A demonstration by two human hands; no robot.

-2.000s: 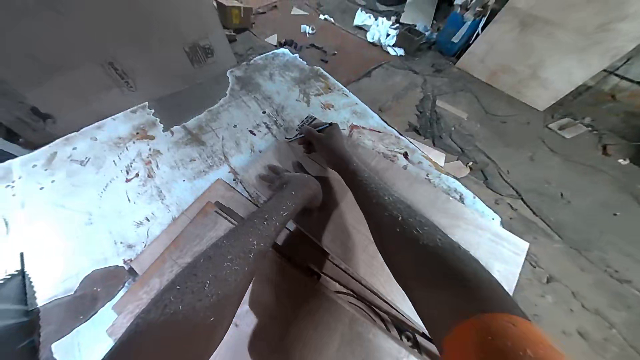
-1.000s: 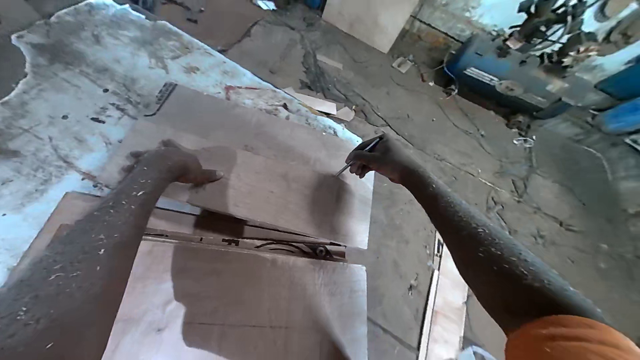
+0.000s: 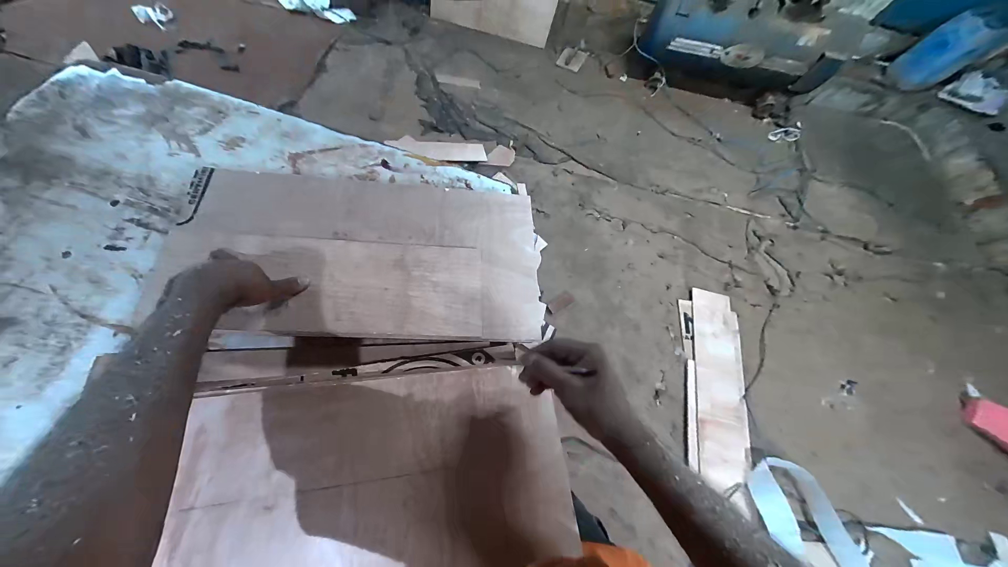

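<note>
My left hand [image 3: 244, 283] lies on a smaller rectangular plywood piece [image 3: 394, 287], its thumb pointing right. That piece rests on a wider plywood sheet [image 3: 354, 206] with a dark printed mark at its far left corner. Between the fingers of my right hand [image 3: 555, 366] is a thin pen-like tool [image 3: 579, 371], held by the right end of a gap between the boards; its exact kind is unclear. Nearer to me lies a large plywood panel [image 3: 378, 472] with a thin line across it. Dark curved printing shows on wood in the gap.
A stained white sheet [image 3: 157, 126] covers the surface at left. Plywood strips [image 3: 720, 378] and a pale looped band [image 3: 787, 488] lie on the floor at right. Wood offcuts [image 3: 445, 151] are beyond the far edge. A blue machine or tank [image 3: 709, 47] stands at the back.
My right hand has moved from the far right part of the wood, toward me, to the gap's right end. The left hand stays on the wood. The view has shifted.
</note>
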